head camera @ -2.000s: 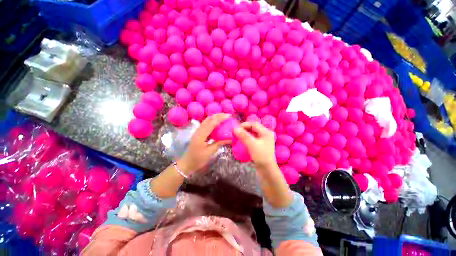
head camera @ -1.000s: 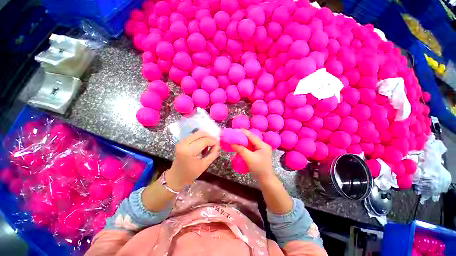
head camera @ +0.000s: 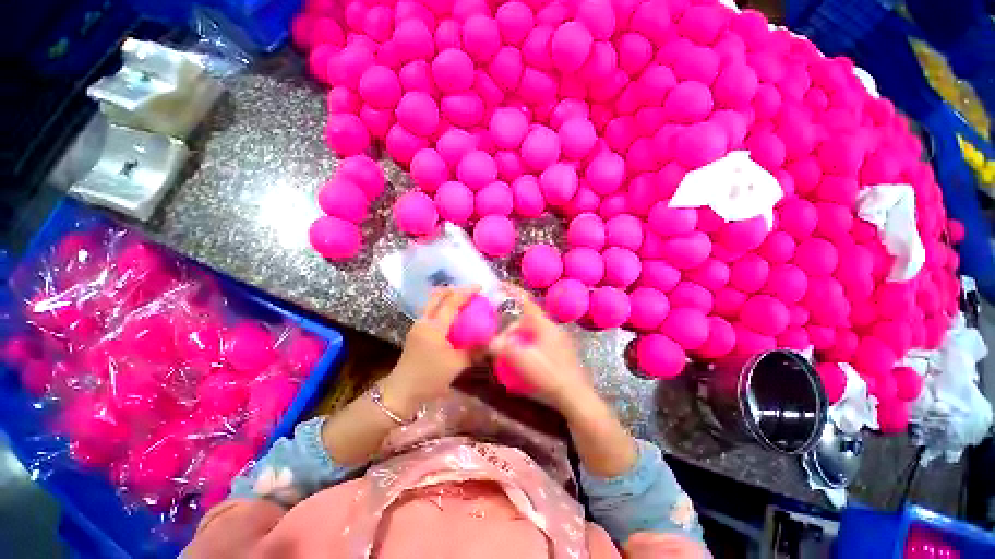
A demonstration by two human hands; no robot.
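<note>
My left hand holds a pink ball at its fingertips, above the front edge of the bench. My right hand is close beside it and blurred, with a second pink ball against its palm side. A flat clear bag with small dark print lies just beyond my left fingers, its near end partly hidden by the hands. The large heap of pink balls lies beyond, with several single balls at its near edge.
Two stacks of empty bags lie at the left. A blue bin of filled bags stands at lower left. A metal cup and small metal lid are at right. White cloths lie on the heap.
The view has shifted slightly, moving the bench. The ball at my fingertips has come nearer my left hand, and my right hand has moved down. The flat bag is now less covered.
</note>
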